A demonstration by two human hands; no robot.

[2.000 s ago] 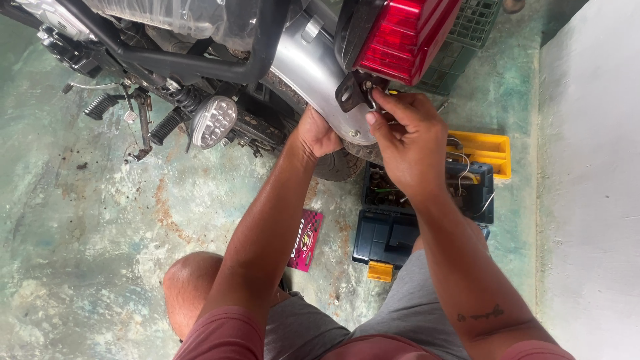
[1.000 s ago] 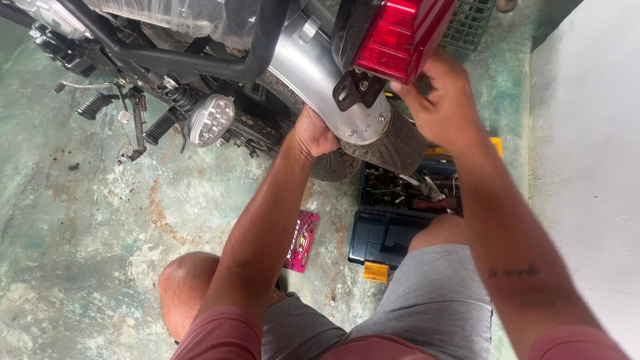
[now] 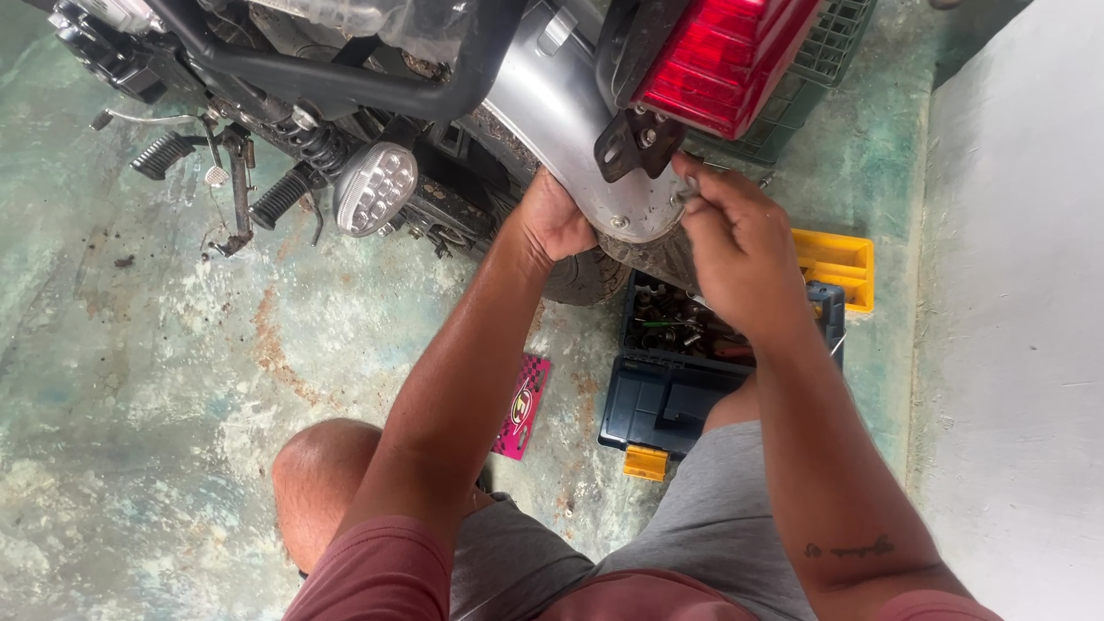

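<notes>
My left hand [image 3: 556, 220] reaches under the near edge of a motorcycle's silver rear fender [image 3: 561, 103], its fingers hidden behind the metal. Between the thumb and fingers of my right hand [image 3: 733, 233] is a small metal fastener [image 3: 686, 191], perhaps a bolt, held at the fender's right edge. Just above and left of it, a black metal bracket [image 3: 634, 147] with a slot and a bolt sits beneath the red tail light [image 3: 729, 65]. A screw [image 3: 618, 222] shows near the fender's lower end, and the rear tyre [image 3: 586, 278] is partly visible below.
An open blue toolbox [image 3: 664, 397] holding tools stands below the fender, beside a yellow tray [image 3: 849, 267]. A pink card [image 3: 523, 410] lies on the floor. A clear turn signal [image 3: 377, 190] sticks out at left. A green crate [image 3: 828, 43] stands behind the light; a wall [image 3: 1018, 302] is at right.
My right hand has come back from beside the tail light to the fender's right edge, below the bracket, with a small metal piece in its fingers. My left hand remains under the fender.
</notes>
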